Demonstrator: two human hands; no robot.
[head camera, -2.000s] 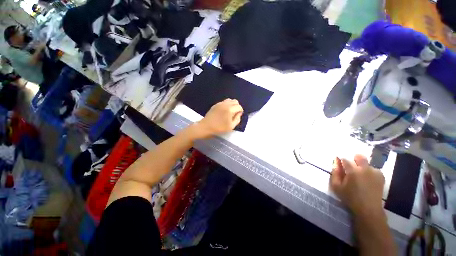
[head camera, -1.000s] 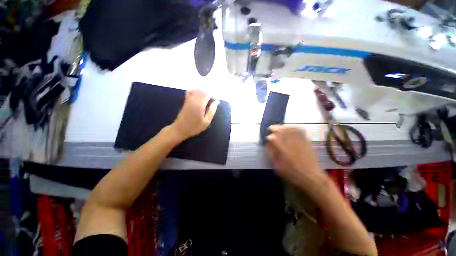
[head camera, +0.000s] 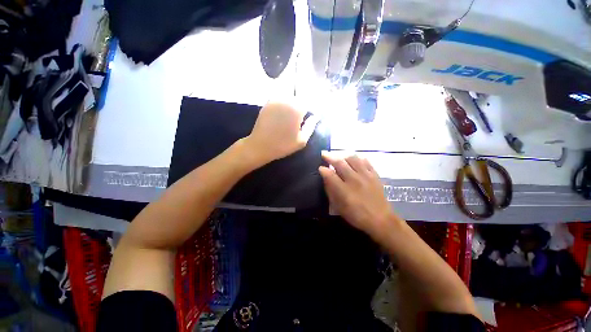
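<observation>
A black fabric panel (head camera: 217, 139) lies flat on the white table, left of and in front of the needle area. A narrow black strip (head camera: 319, 191) lies along its right edge; where one ends and the other begins is hard to see. My left hand (head camera: 282, 133) is on the panel's upper right part, fingers bent, close to the presser foot. My right hand (head camera: 355, 188) has its fingertips at the strip's right edge. The white sewing machine head (head camera: 415, 45) is above. Bright lamp glare hides the needle and presser foot.
Scissors (head camera: 483, 188) with brown-gold loops and a red-handled tool (head camera: 460, 115) lie right of the machine. A thin dark wire (head camera: 421, 153) crosses the table. A dark oval paddle (head camera: 277, 37), a black fabric pile (head camera: 162, 26) and scraps (head camera: 48, 97) are left.
The view has turned to face the machine. My right hand has brought the strip left to the panel's right edge. The panel and my left hand are nearer the needle area.
</observation>
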